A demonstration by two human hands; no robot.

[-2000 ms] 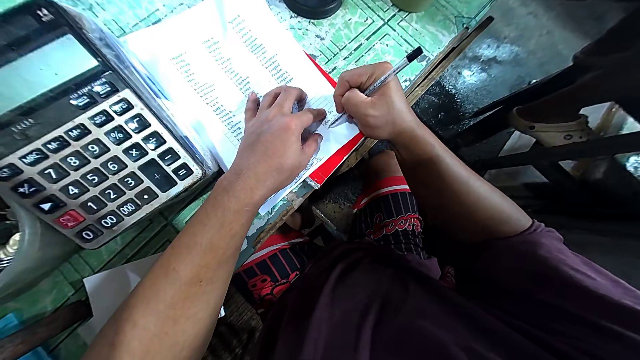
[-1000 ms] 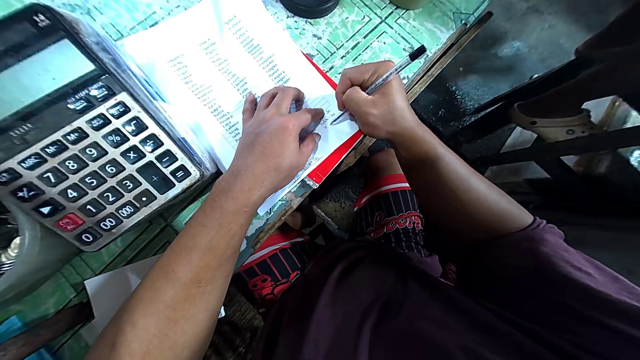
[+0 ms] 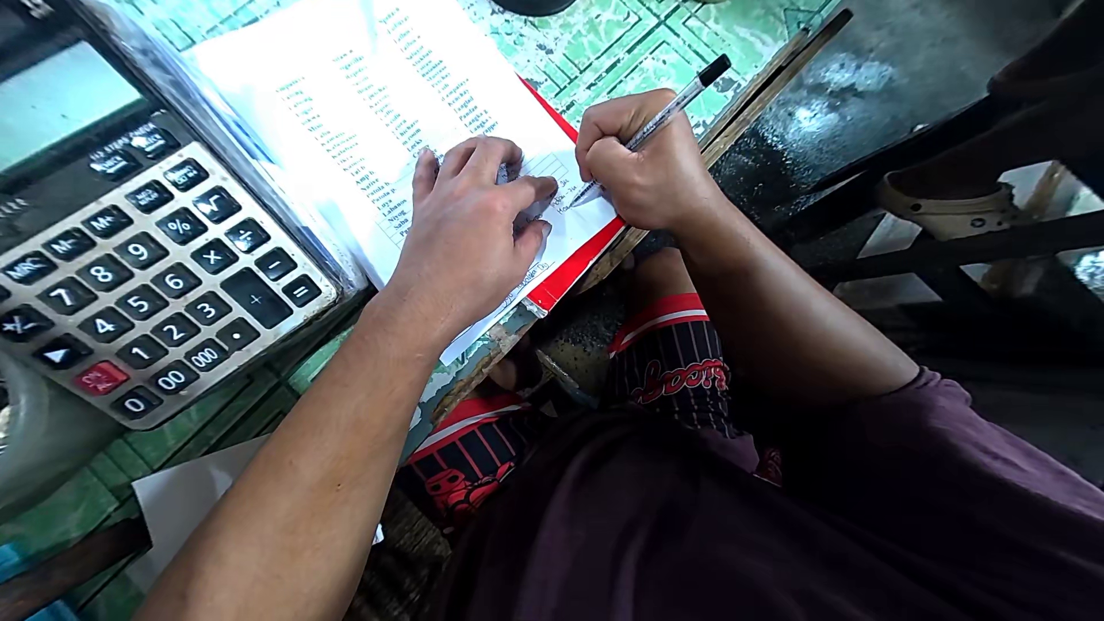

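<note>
A white sheet of paper [image 3: 345, 112] with columns of printed and handwritten text lies on a green-patterned table, partly over a red folder or sheet [image 3: 573, 267]. My left hand [image 3: 479, 224] rests on the lower part of the paper, fingers spread and slightly bent, holding nothing that shows. In my right hand [image 3: 642, 164] is a pen [image 3: 677, 103] with a clear barrel and black end cap; its tip touches the paper just right of my left fingertips. What lies under my left palm is hidden.
A large desktop calculator [image 3: 172, 285] stands left of the paper, against a plastic-covered stack. The table's wooden edge [image 3: 768, 86] runs close by my right hand. A dark round object [image 3: 535, 4] sits at the top. Another person's foot in a beige clog [image 3: 949, 207] shows at right.
The pen in my right hand has shifted slightly over the paper and leans a little differently. My left hand has stayed in about the same place on the sheet.
</note>
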